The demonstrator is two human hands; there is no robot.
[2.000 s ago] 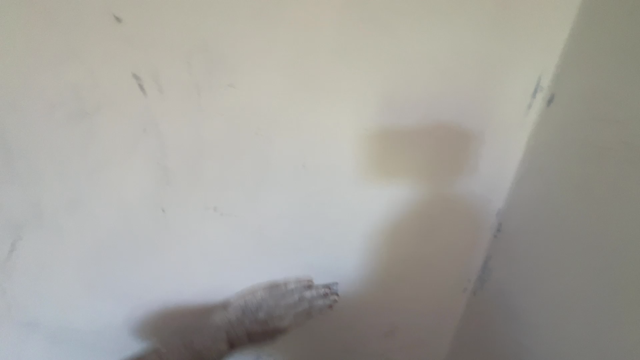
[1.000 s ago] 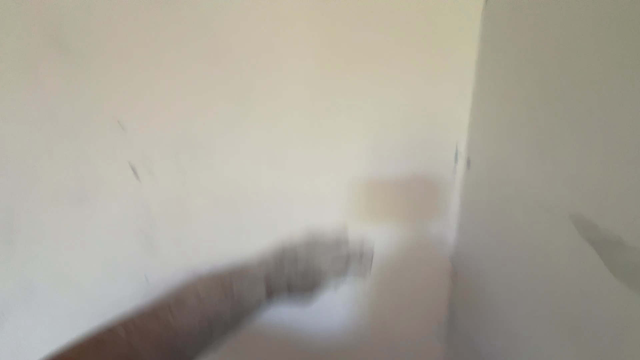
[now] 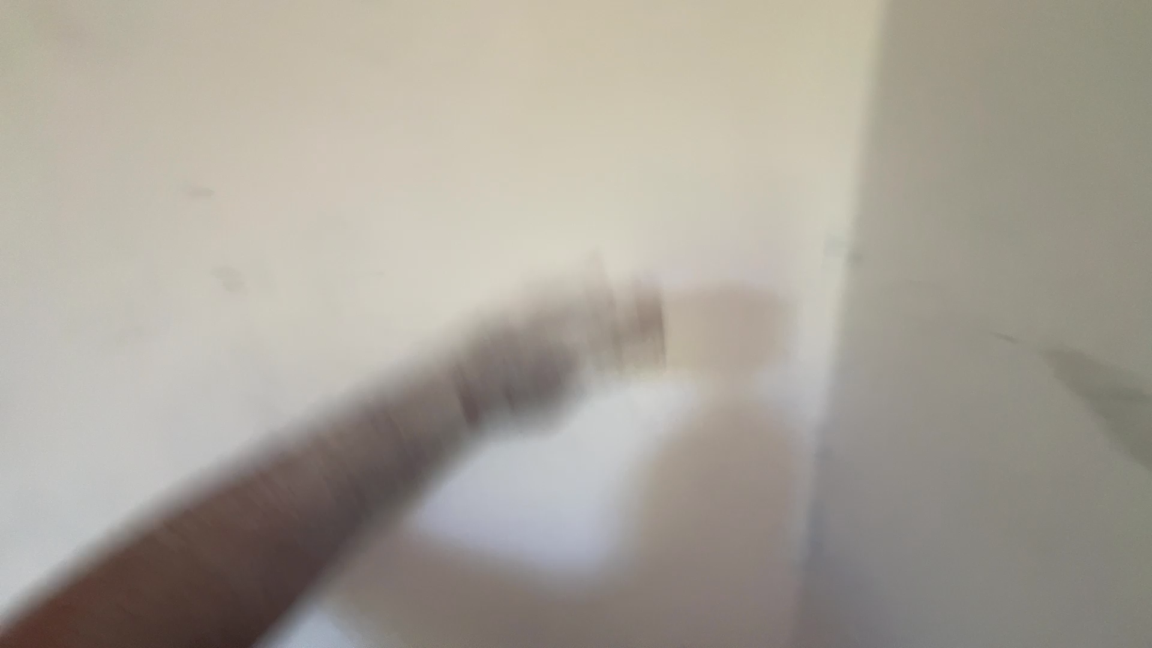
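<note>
My left hand (image 3: 562, 337), pale with dust and strongly blurred, reaches from the lower left across a cream-white wall (image 3: 360, 162). The forearm shows behind it, and the fingers point right, toward the corner. The hand is at or close to the wall surface; whether it touches, and whether anything lies under the palm or in the fingers, cannot be told through the blur. My right hand is out of view.
A second, greyer wall (image 3: 972, 198) meets the first at a vertical corner on the right and bears a dark patch (image 3: 1102, 396). Soft shadows (image 3: 729, 468) fall on the cream wall beside and below my hand. Faint dark marks show at left.
My left hand has moved up and right along the wall from low in the view, and more of the forearm shows. The view has turned toward the right wall.
</note>
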